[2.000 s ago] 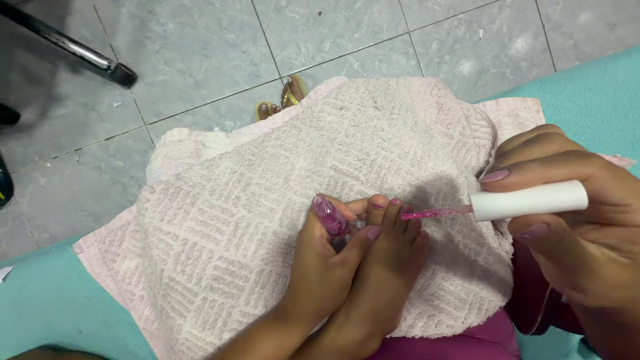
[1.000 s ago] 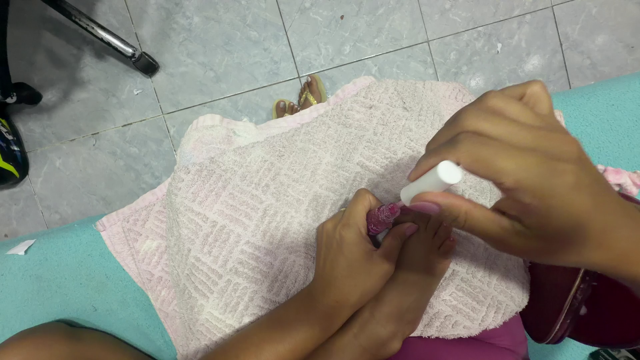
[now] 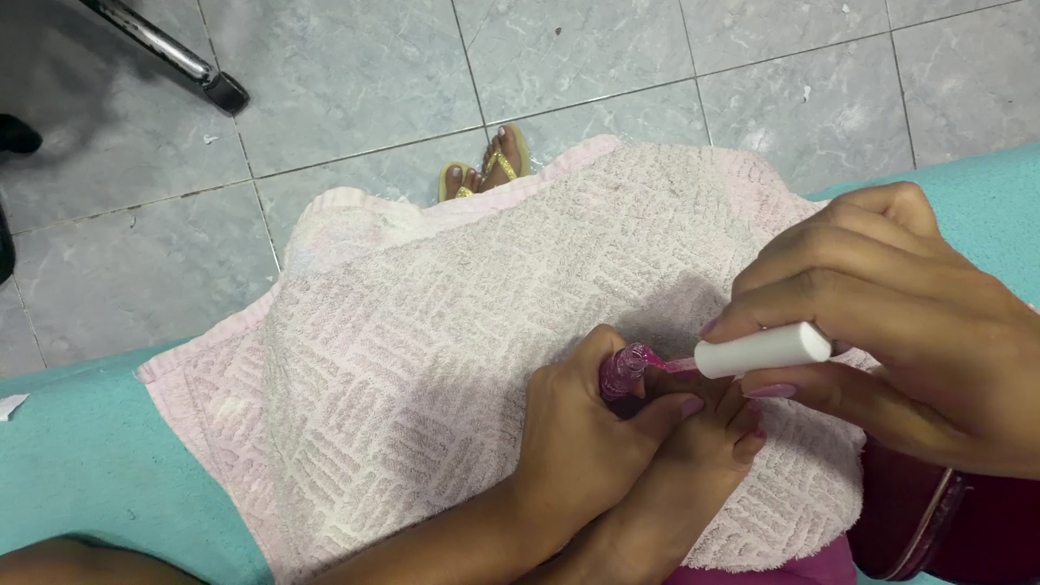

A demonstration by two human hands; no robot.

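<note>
My left hand (image 3: 581, 422) holds a small nail polish bottle (image 3: 624, 372) with pink polish, its thumb lying against the toes of a bare foot (image 3: 691, 479). Between the thumb and fingers of my right hand (image 3: 861, 317) is the white cap (image 3: 764, 350) of the polish brush. The brush, coated in pink, reaches left to the bottle's mouth, above the toes. Pink polish shows on the smallest toe's nail; the other toenails are mostly hidden. A pale pink and white towel (image 3: 422, 349) lies beneath the foot and my left hand.
A turquoise padded surface (image 3: 89, 463) extends under the towel. At the lower right is a dark red case or bag (image 3: 902, 512). Beyond the towel, feet in yellow flip-flops (image 3: 501, 166) stand on grey floor tiles (image 3: 349, 81). A metal chair leg (image 3: 162, 45) is at the upper left.
Two seconds ago the brush was at the toes; now it is at the bottle's mouth. Since one second ago, the white cap has tilted to lie nearly level, exposing the brush.
</note>
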